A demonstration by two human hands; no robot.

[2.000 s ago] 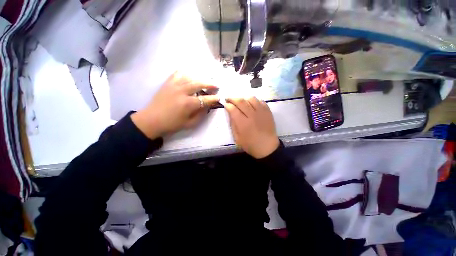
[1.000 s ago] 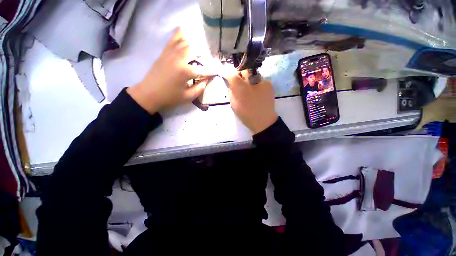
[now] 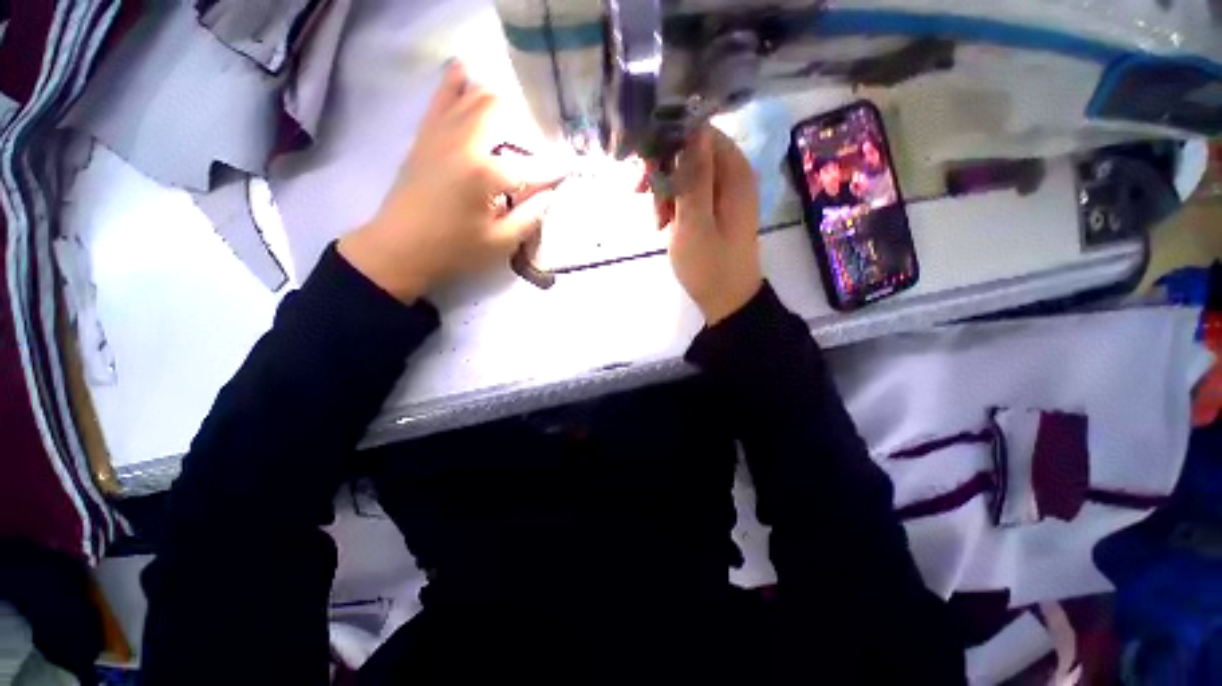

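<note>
A large pale panel lies left of the needle, with a narrow dark strip at its near edge. The industrial sewing machine stands above, its needle area washed out by lamp glare. My left hand rests on the pale panel, fingers spread, thumb side towards the needle; glare hides whether it grips cloth. My right hand is right of the needle, fingers bent together at a small dark red thing or part; what it holds cannot be told.
A lit smartphone lies right of my right hand, by a light blue cloth and a dark-handled tool. Striped maroon pieces hang at the left. A waiting panel with a maroon pocket piece lies below the table edge.
My right hand has moved right and up, off the cloth beside my left fingers. My left hand has moved up the panel, its fingers more spread. The whole view has shifted slightly.
</note>
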